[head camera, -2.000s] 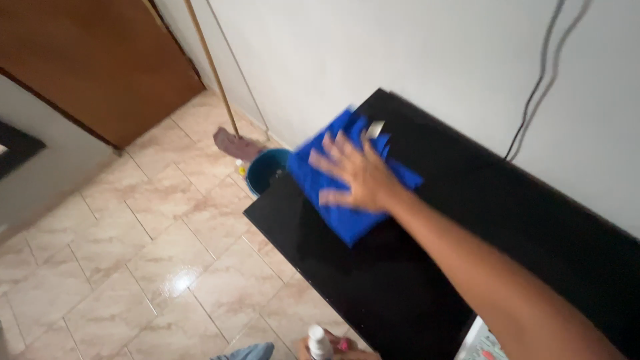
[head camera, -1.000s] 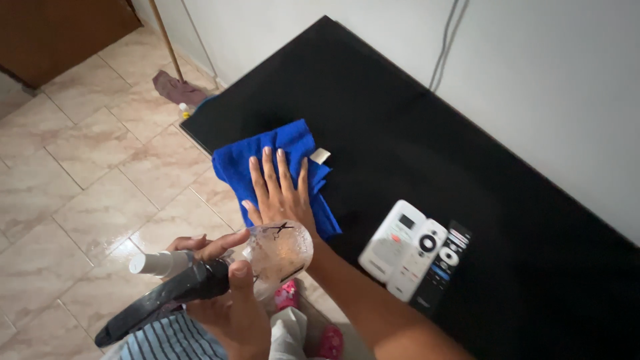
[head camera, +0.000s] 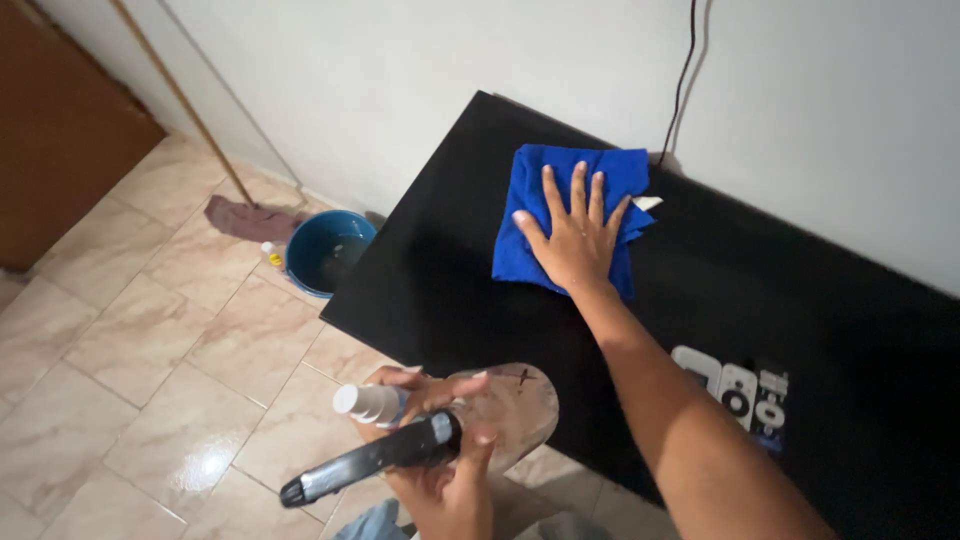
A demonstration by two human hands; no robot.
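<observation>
My right hand [head camera: 581,244] lies flat, fingers spread, on a folded blue cloth [head camera: 521,240] on a black tabletop [head camera: 420,300]. A pale tag [head camera: 647,202] sticks out at the cloth's right side. Lower down, at the near table edge, my left hand [head camera: 450,457] holds a clear plastic spray bottle [head camera: 517,412] with a black trigger head [head camera: 375,459]. The same hand also holds a smaller bottle with a white spray top [head camera: 367,403], its body mostly hidden by the fingers.
Remote controls [head camera: 739,397] lie beside my right forearm. On the tiled floor [head camera: 165,360], past the table's left end, stand a blue basin [head camera: 330,251] with liquid, a small bottle [head camera: 271,255] and a stick with a mauve cloth [head camera: 244,219]. A dark cable [head camera: 681,86] hangs down the wall.
Since a second ago, my right hand and the blue cloth have moved across the tabletop, away from the near edge and towards the wall. The view has shifted, bringing the basin back in.
</observation>
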